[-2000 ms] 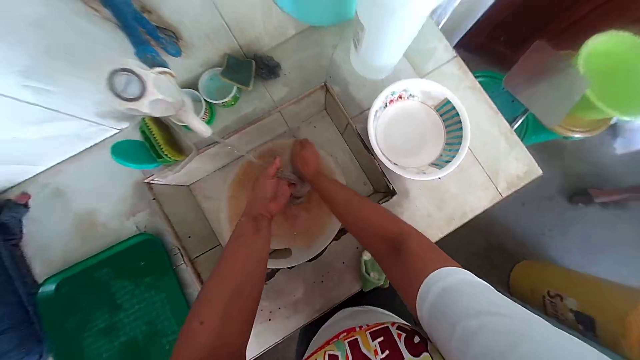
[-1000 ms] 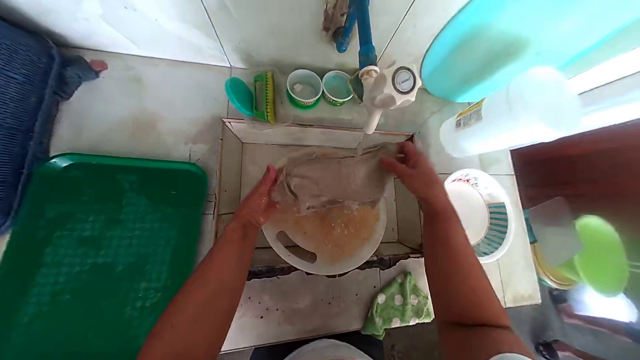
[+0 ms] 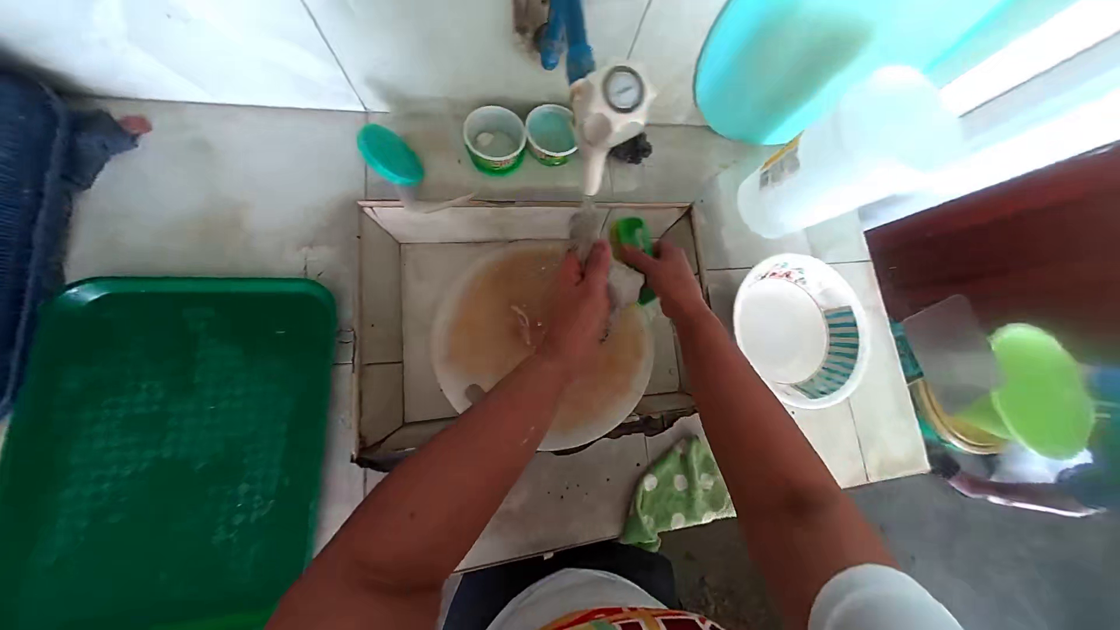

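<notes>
My left hand is under the white tap, closed on a wet grey cloth that is partly hidden by the fingers. Close beside it on the right, my right hand grips a green scrub brush. Both hands are above a round white basin of cloudy brownish water, which sits in the tiled sink.
A green tray lies left of the sink. Two small tubs and a teal brush stand behind it. To the right are a white bowl and a translucent jug; a green dotted cloth hangs in front.
The grey cloth, spread between both hands a second ago, is now bunched in my left hand. My right hand has let go of it and taken the green brush that stood behind the sink.
</notes>
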